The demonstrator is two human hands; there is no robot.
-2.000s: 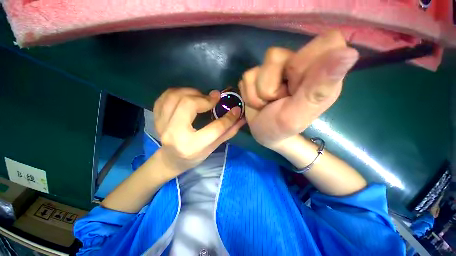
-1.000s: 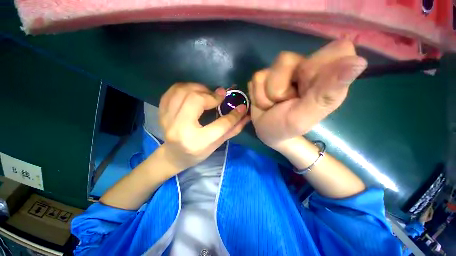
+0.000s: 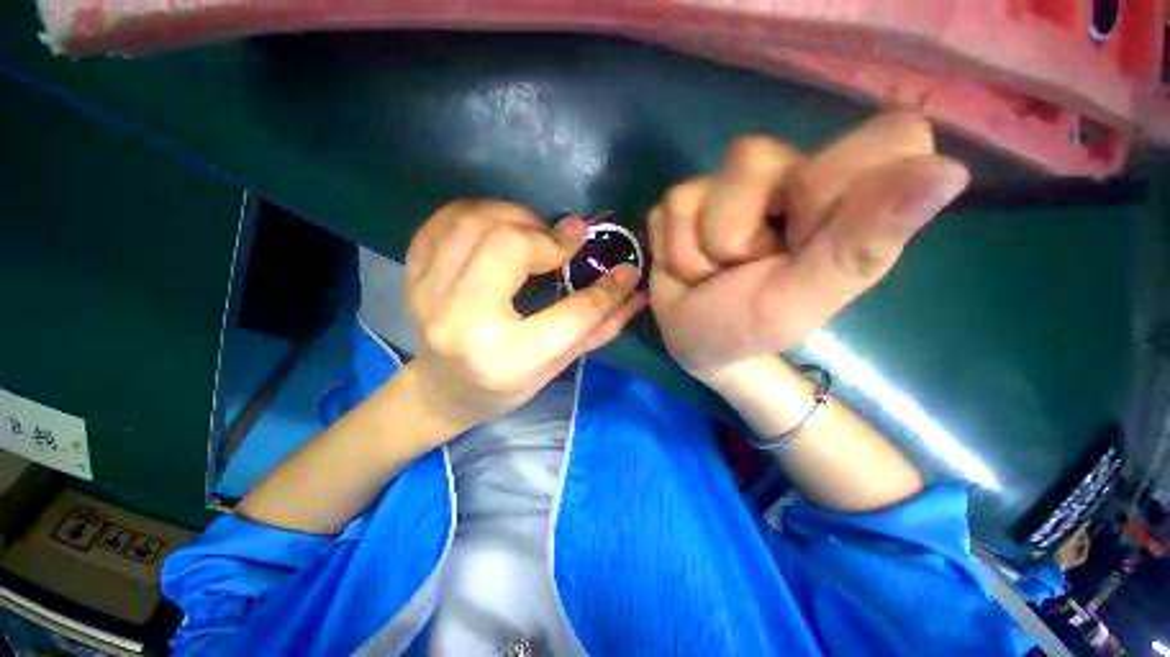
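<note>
A round smartwatch unit (image 3: pixel 601 254) without a strap is held above the bench. Its dark face has a white rim and shows small white and green lit marks. My left hand (image 3: pixel 494 302) grips it at the rim from the left, with the thumb over the lower part of the face. My right hand (image 3: pixel 783 250) is at the right side of the watch, fingers curled at its edge, with other fingers extended to the upper right. Its fingertips at the rim are partly hidden, so I cannot tell whether it grips the watch.
A pink foam tray (image 3: pixel 719 26) lies across the far side. The bench (image 3: pixel 385 116) is glossy dark green. A cardboard box (image 3: pixel 96 533) is at the lower left. Another person's hand (image 3: pixel 1074 548) shows at the far lower right.
Both hands and the watch appear slightly further right in the picture than before, still in the same hold. The view of the foam tray and bench has shifted a little.
</note>
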